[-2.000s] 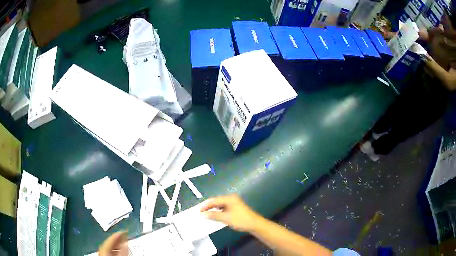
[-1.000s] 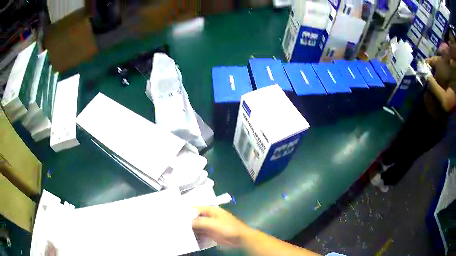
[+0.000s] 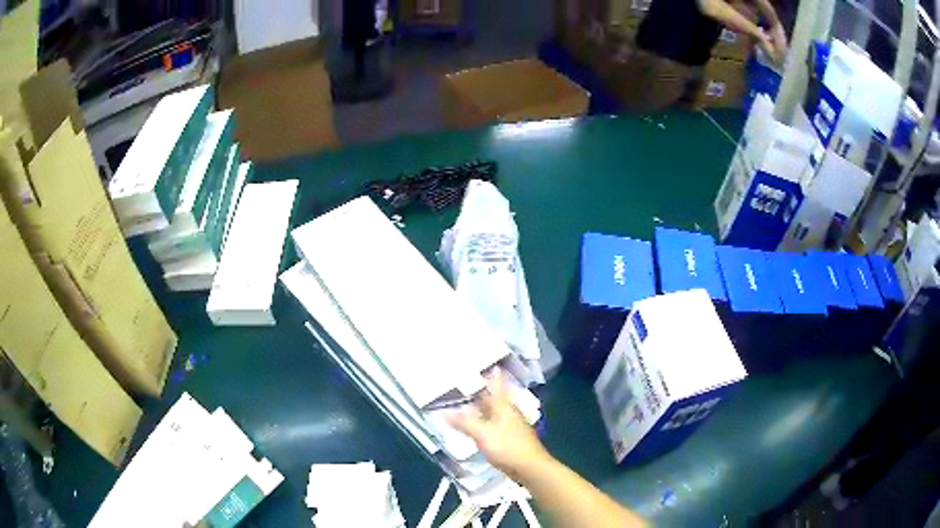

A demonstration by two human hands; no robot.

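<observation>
A stack of long white retail boxes (image 3: 397,299) lies diagonally in front of me, with open flaps at its near end. My right hand (image 3: 502,425) is at that open end, its fingers against the top box; whether they grip it is unclear. My left hand is not visible. White cardboard strips (image 3: 484,513) lie below the stack, cut off by the bottom edge. A pile of white leaflets (image 3: 354,495) is left of them. A frosted bagged product (image 3: 493,263) lies right of the stack, beside a coiled black cord (image 3: 448,188).
Blue-topped boxes (image 3: 685,266) stand in a row at right, behind a white-and-blue box (image 3: 675,366). Green-and-white boxes (image 3: 170,155) stand at left, near kraft cartons (image 3: 98,227). White-and-green cartons (image 3: 186,464) lie at lower left. A person (image 3: 691,31) is at the back.
The view has turned left, shifting the bench contents rightward. The right hand has moved from the white box at the near edge to the stack's open end. The left hand has left view.
</observation>
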